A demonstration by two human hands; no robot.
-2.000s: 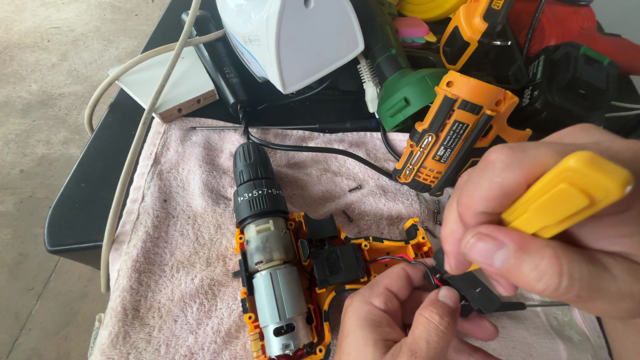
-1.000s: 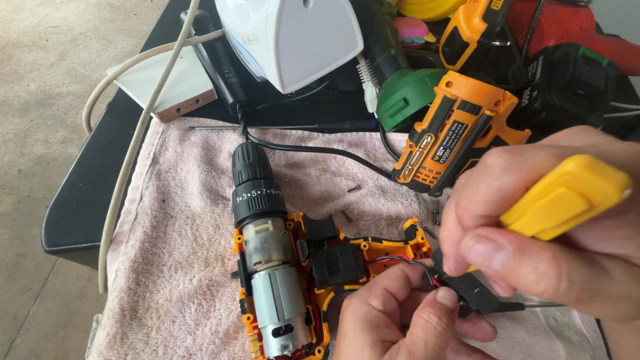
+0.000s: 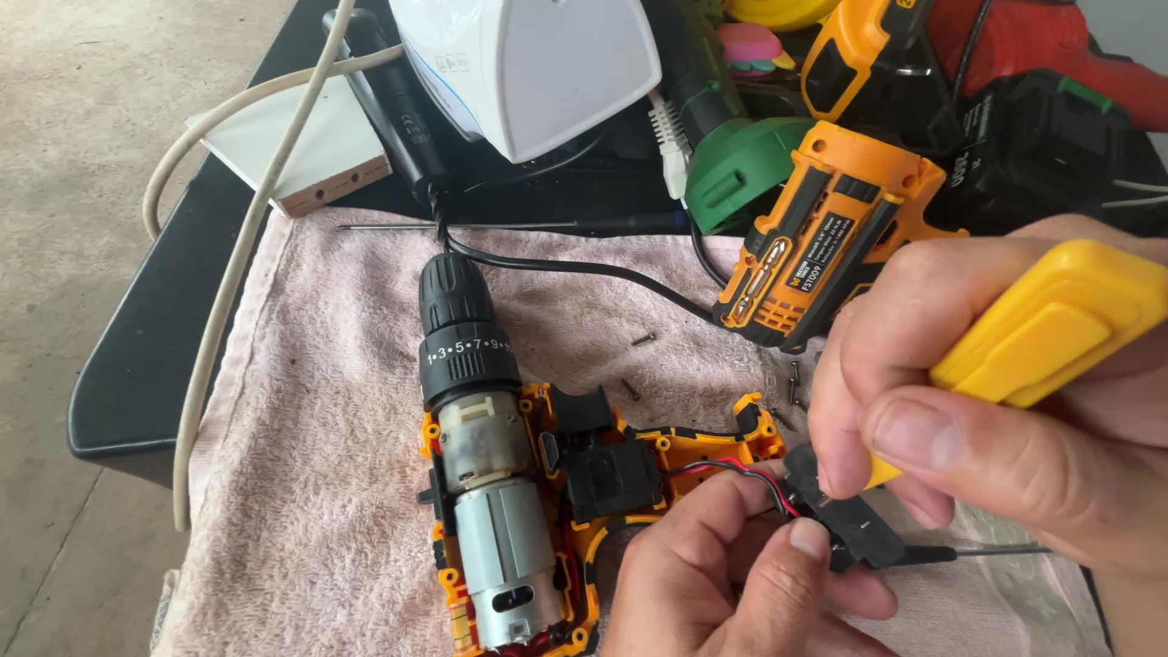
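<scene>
My left hand point(image 3: 730, 575) pinches a black plastic battery terminal block point(image 3: 853, 525) with its red and black wires point(image 3: 771, 479). My right hand point(image 3: 967, 392) grips a yellow plastic-handled tool point(image 3: 1049, 328), whose yellow tip end meets the block; its working end is hidden by the fingers. To the left lies an opened cordless drill with a black chuck point(image 3: 456, 292), a silver motor point(image 3: 506, 547), a black trigger switch point(image 3: 611, 479) and an orange housing half point(image 3: 757, 429). The wires run from the switch to the block.
The other orange housing half point(image 3: 821, 242) lies above my hands. Small screws point(image 3: 644, 338) rest on the pink towel point(image 3: 319, 411). A long screwdriver point(image 3: 630, 222), a soldering iron's black cable point(image 3: 584, 266), a green tool point(image 3: 744, 169) and a white appliance point(image 3: 547, 73) are at the back.
</scene>
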